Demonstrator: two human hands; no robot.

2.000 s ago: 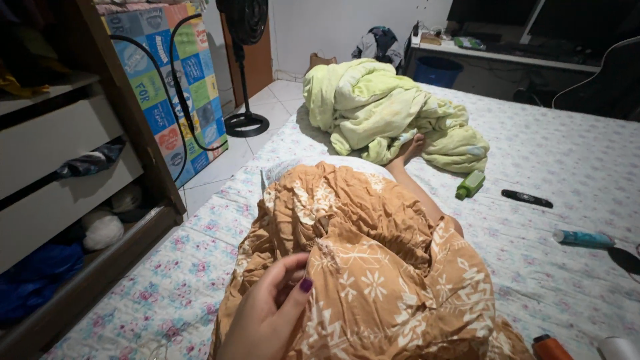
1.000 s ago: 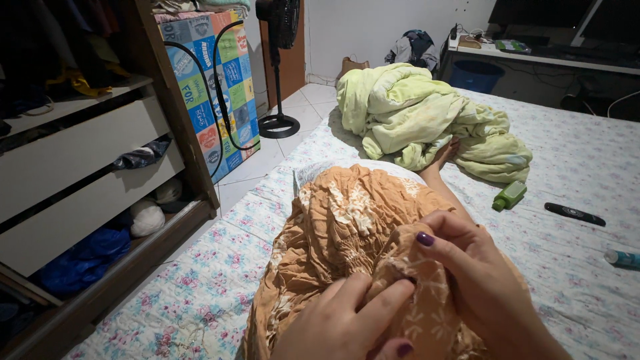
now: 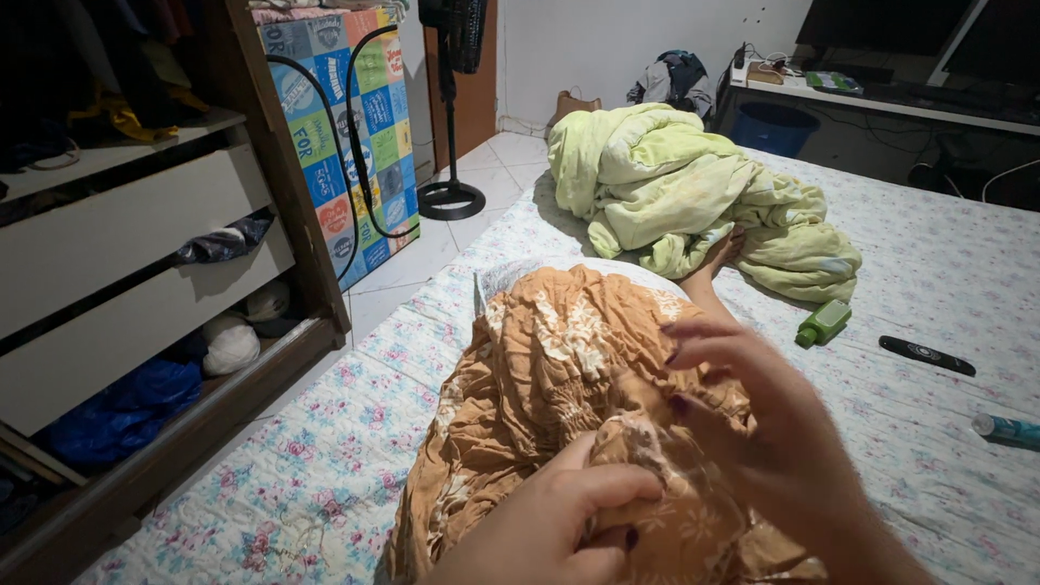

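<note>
An orange-brown fabric garment with white floral print (image 3: 504, 406) lies bunched over my lap, on top of something white with a printed edge. My left hand (image 3: 569, 520) pinches a fold of the garment between thumb and fingers, low in the view. Just to the right and above, my right hand (image 3: 756, 406) is blurred, its fingers apart and curved over the same cloth; whether its fingertips touch the cloth is not clear. Dark polish shows on the nails. Beyond the garment a bare foot (image 3: 723, 248) rests against a crumpled light-green blanket (image 3: 666, 187).
On the floral bedsheet (image 3: 325, 455) at the right lie a green bottle (image 3: 824, 323), a black elongated object (image 3: 926, 356) and a teal tube (image 3: 1006, 429). A wardrobe with drawers (image 3: 146, 236) borders the left. Behind stand a black fan (image 3: 452, 195), a patterned box (image 3: 366, 146) and a desk (image 3: 894, 101).
My right hand, out of view two seconds ago, came in to the cloth and has since lifted and spread its fingers. My left hand keeps hold of the garment. The view has shifted left.
</note>
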